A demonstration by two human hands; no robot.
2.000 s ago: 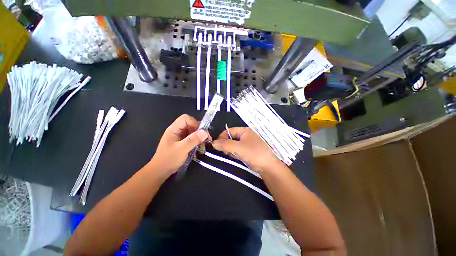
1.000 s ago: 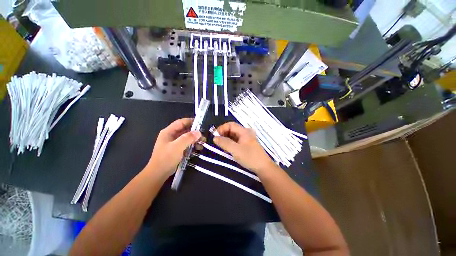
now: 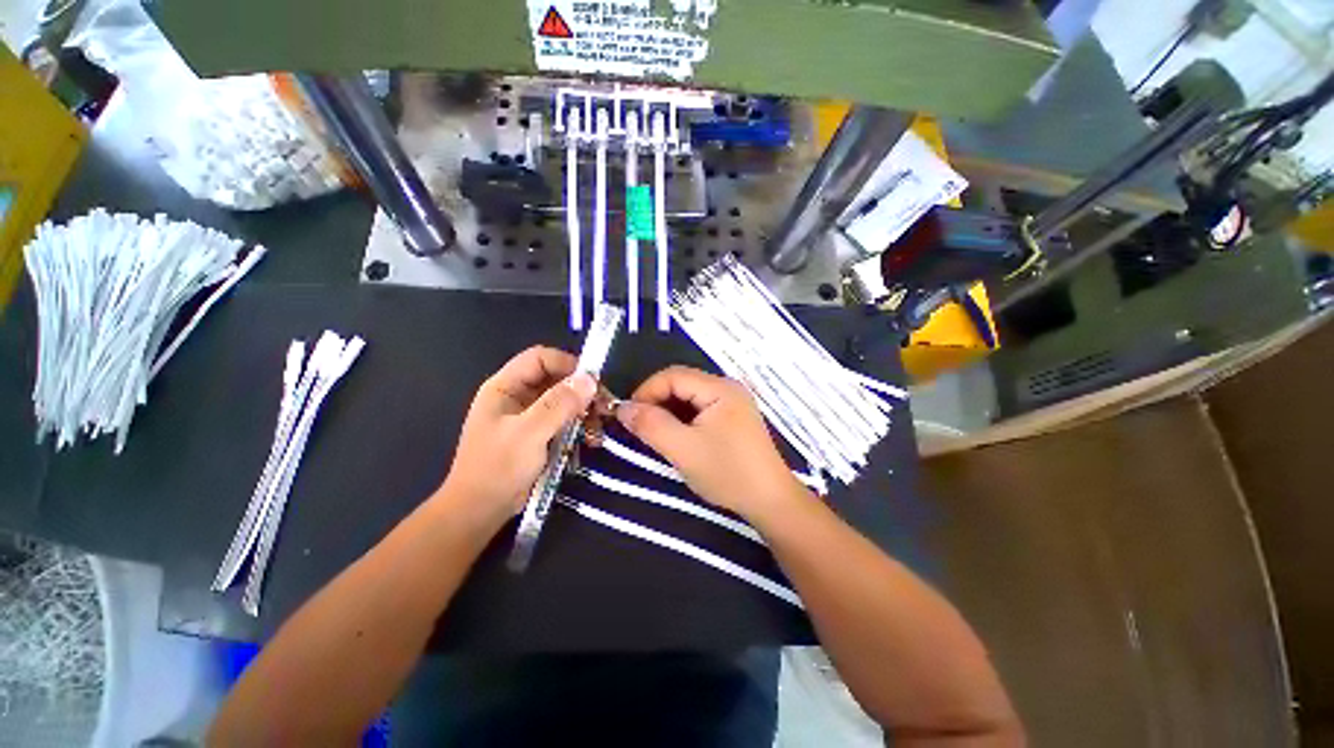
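Observation:
My left hand [image 3: 522, 424] grips a narrow silver-grey loading bar [image 3: 536, 523], tilted, its top end leaning away from me. Several white cords [image 3: 688, 551] run from the bar's right side toward the lower right. My right hand [image 3: 699, 431] pinches a small cord end at the bar, close to my left fingertips; the fingers partly hide it. A moulded set of white cords [image 3: 601, 234] joined by a comb-like runner lies on the machine's lower mould, with a green tag [image 3: 639, 212] on one cord.
Loose white cords [image 3: 790, 373] lie right of the hands. A small bundle [image 3: 293, 460] and a big fanned pile [image 3: 110, 322] lie left. Steel columns [image 3: 383, 168] and a green upper platen [image 3: 819, 59] stand ahead. A cardboard box [image 3: 1097, 570] is at right, a scrap tub [image 3: 139, 658] at lower left.
My right hand has brought a cord end from slightly off the bar back against it. One second ago its fingertips were apart from the bar. The left hand still holds the bar.

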